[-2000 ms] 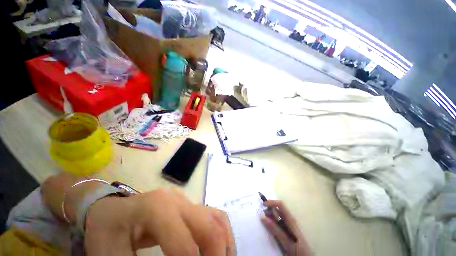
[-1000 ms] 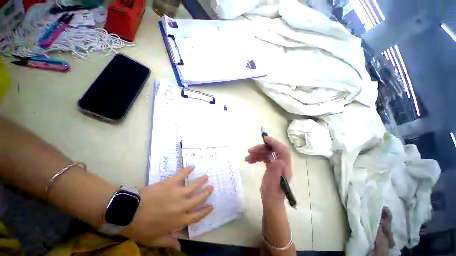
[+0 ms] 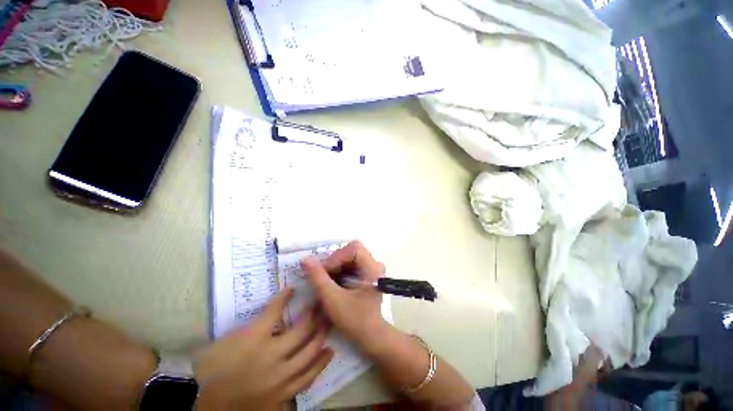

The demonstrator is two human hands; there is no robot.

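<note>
The small form pad [image 3: 354, 363] lies on the printed record sheets [image 3: 239, 201] of the clipboard, whose black wire clip [image 3: 309, 136] is at the top. My right hand [image 3: 350, 293] holds a black gel pen [image 3: 406, 288] at the upper part of the pad; the pen's tip is hidden by the fingers. My left hand [image 3: 261, 353] rests spread and flat on the pad's left side, blurred, its fingertips close beside my right hand.
A black smartphone [image 3: 127, 128] lies left of the clipboard. A second clipboard [image 3: 346, 52] is beyond, touching the white garments [image 3: 530, 96]. White cord [image 3: 72, 36] lies far left. Another person's hand [image 3: 580, 377] touches the garments at lower right.
My right hand has moved left from beside the sheets onto the pad, with the pen now gripped for writing. My left hand stays on the pad. The view has shifted closer.
</note>
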